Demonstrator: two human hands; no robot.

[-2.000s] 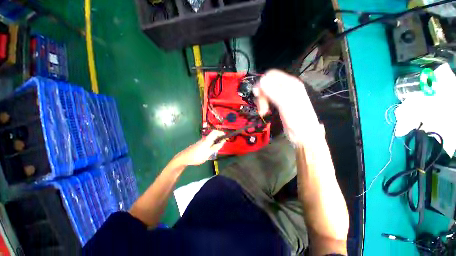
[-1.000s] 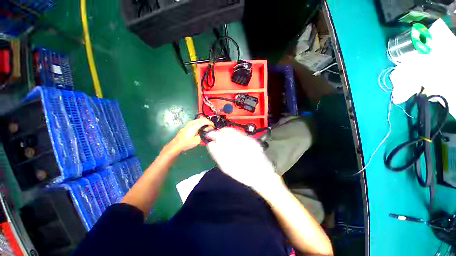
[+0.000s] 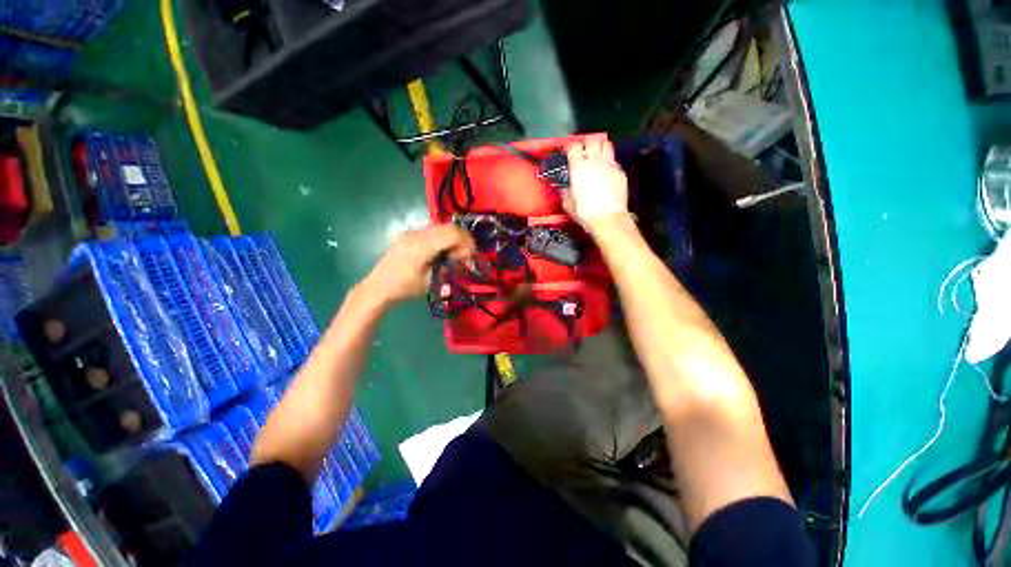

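Observation:
A red divided tray (image 3: 477,172) lies by my knees with black corded parts in its compartments. My right hand (image 3: 595,183) is at the tray's upper right, its fingers on a black housing (image 3: 554,168). My left hand (image 3: 427,263) is at the tray's left edge, blurred, with its fingers at a bundle of black cable (image 3: 449,290); its grip is not clear. Another black housing (image 3: 553,246) lies in the middle compartment. A looped black cord (image 3: 456,183) lies over the tray's upper left.
A large black partitioned box (image 3: 366,55) stands beyond the tray. Blue crates (image 3: 216,316) with clear liners stand at left. The teal bench (image 3: 887,222) runs along the right, its dark edge near my right arm. A blue crate is partly hidden behind the tray.
My right hand has moved from the tray's near left side to its upper right. My left hand has moved slightly up. The cable by my left hand now lies more spread over the tray.

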